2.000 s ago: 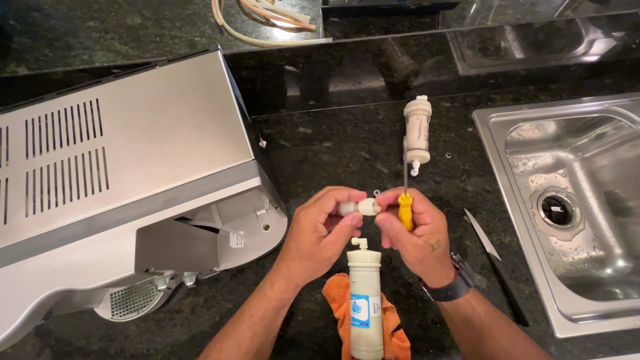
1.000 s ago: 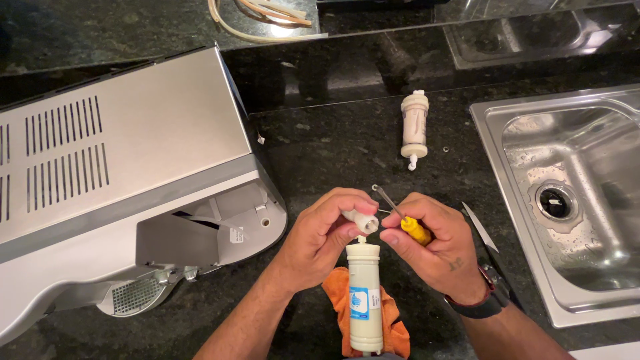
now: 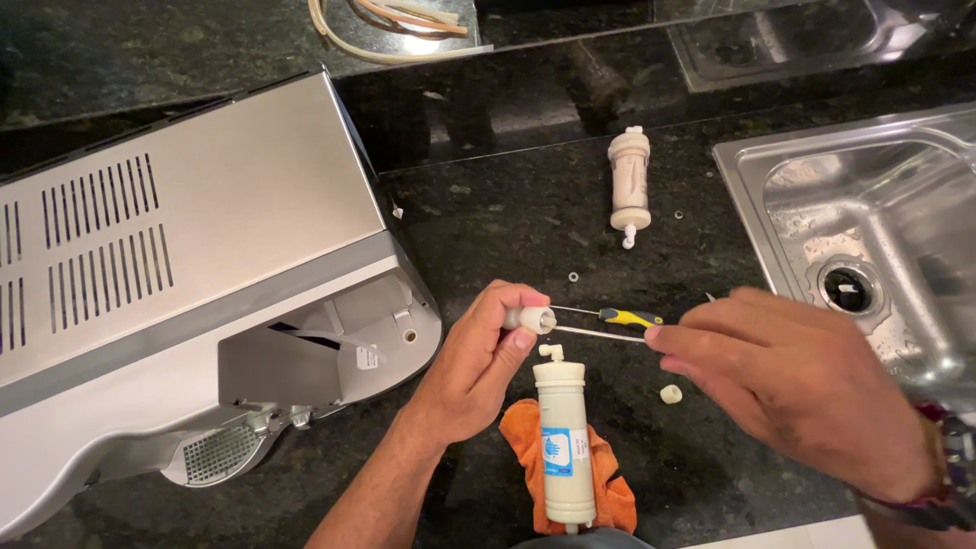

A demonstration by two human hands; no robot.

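My left hand [image 3: 488,358] grips a small white plastic cylindrical fitting [image 3: 537,319], its hollow end facing right. My right hand [image 3: 785,381] holds a thin metal rod-like tool [image 3: 598,332], whose tip is at that opening; the tool's rear end is hidden in the fingers. Behind the rod, a screwdriver with a yellow and black handle [image 3: 630,317] lies on the counter. A cream filter cartridge [image 3: 564,412] with an elbow fitting lies below my hands on an orange cloth [image 3: 614,488]. To the right is a small white cap [image 3: 671,394].
A metal and white plastic appliance housing [image 3: 252,183] occupies the left. Another filter cartridge [image 3: 630,179] lies farther back, with small rings [image 3: 573,277] nearby. A stainless steel sink [image 3: 778,229] is at right, and tubing [image 3: 396,53] lies at the top. A knife seen earlier is mostly hidden.
The yellow-handled screwdriver has left my right hand and lies on the counter. My right hand has moved right and holds the metal rod at the fitting. A white cap now shows on the counter.
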